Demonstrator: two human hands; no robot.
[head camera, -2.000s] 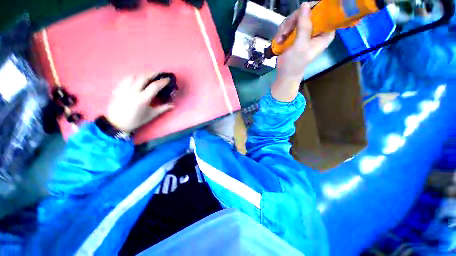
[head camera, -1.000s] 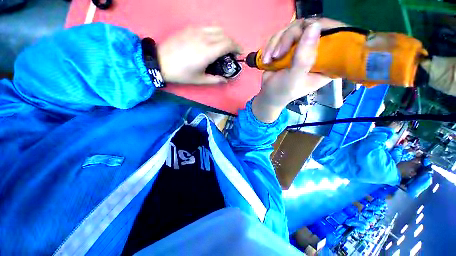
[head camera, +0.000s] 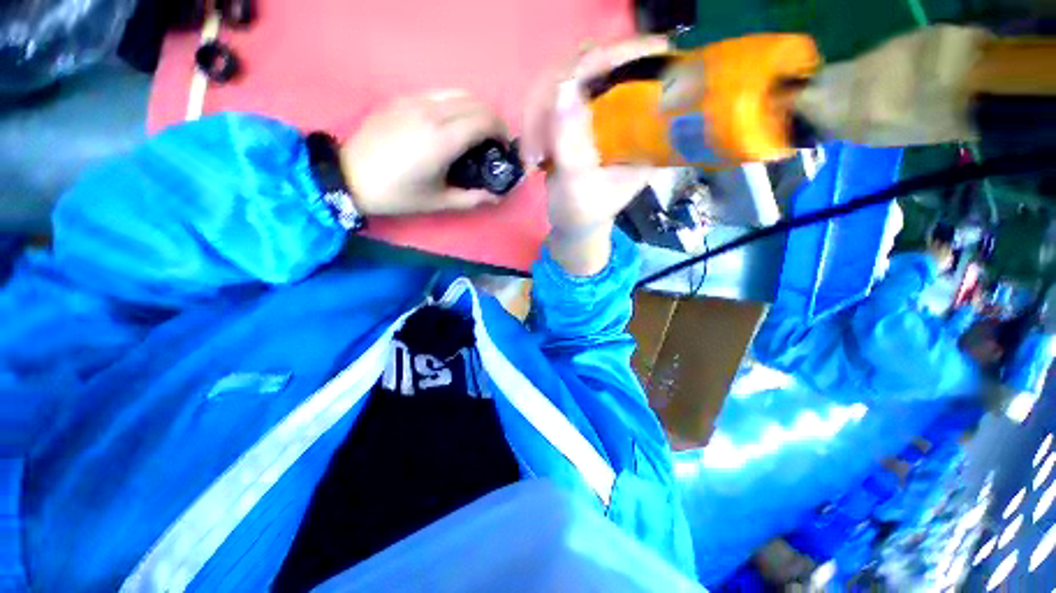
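My left hand (head camera: 417, 156) holds a small black housing (head camera: 486, 168) above the pink-red mat (head camera: 382, 52), with the housing's open end and a silvery insert facing right. My right hand (head camera: 585, 151) is closed around the front of an orange electric screwdriver (head camera: 718, 104), which lies roughly level and points left at the housing. The driver's nose and bit are hidden by my fingers and blur, so I cannot tell whether the bit touches the housing.
Black rings (head camera: 217, 61) lie at the mat's left. A clear plastic bag (head camera: 70, 35) is at the upper left. The screw feeder (head camera: 683, 214), a blue bin (head camera: 851, 226) and an open cardboard box (head camera: 695, 359) are at the right. A black cable crosses there. Another person (head camera: 880, 348) sits beyond.
Since the first frame, the driver has come from the feeder to the housing, which is lifted from the mat. Since the second, the driver and right hand have shifted slightly; the view has moved.
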